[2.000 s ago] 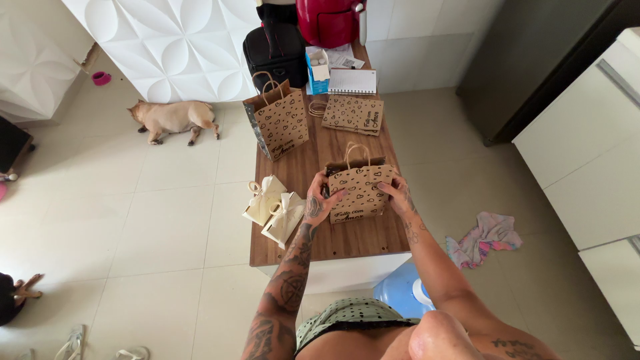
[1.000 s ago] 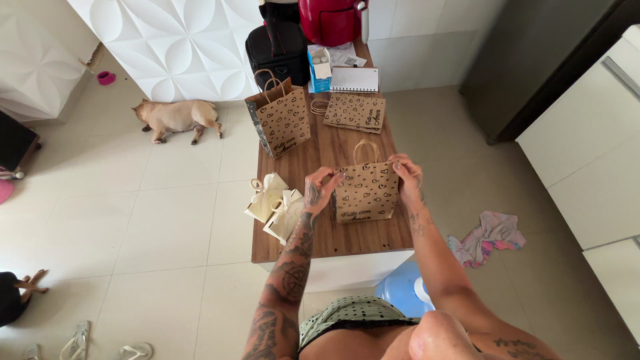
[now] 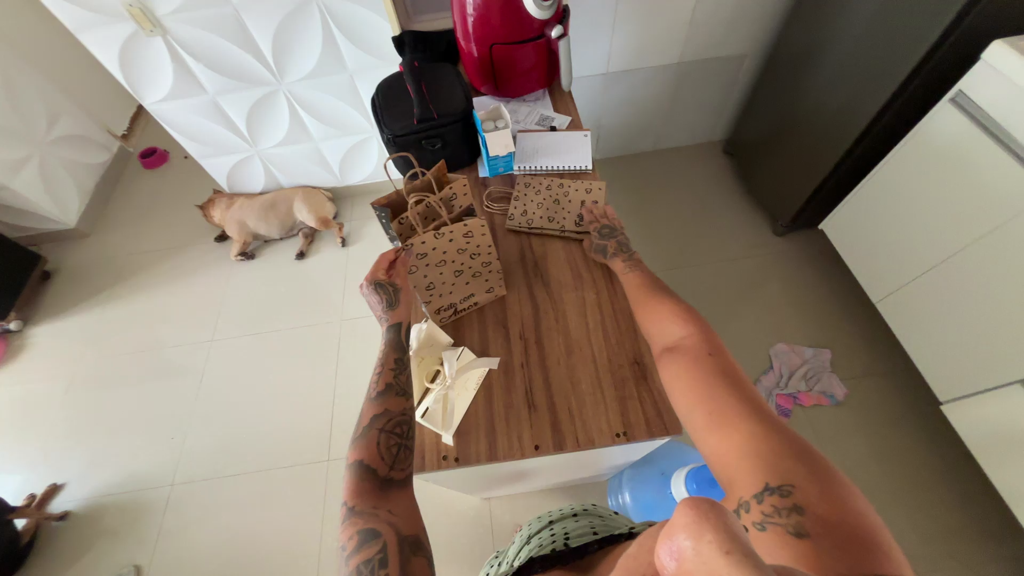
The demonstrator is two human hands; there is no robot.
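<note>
My left hand (image 3: 387, 286) is at the left side of an upright kraft paper bag (image 3: 458, 268) printed with hearts and lettering, its fingertips partly hidden at the edge. Another open kraft bag (image 3: 390, 218) stands just behind that one. My right hand (image 3: 608, 234) touches the right end of folded flat kraft bags (image 3: 552, 204), whose twisted paper handles (image 3: 498, 200) point left. Cream boxes with a ribbon (image 3: 450, 388) lie near the table's left edge, close to my left forearm.
Along the back of the wooden table (image 3: 552, 352) are a black bag (image 3: 424, 116), a red air fryer (image 3: 508, 48), a blue-and-white box (image 3: 495, 144) and a spiral notebook (image 3: 554, 150). A dog (image 3: 276, 220) lies on the floor at left; a cloth (image 3: 802, 378) lies at right.
The bag that both hands held near the table's front now stands at the left, before the other bag. My right hand has let go of it and reached the flat bags. The view has shifted slightly.
</note>
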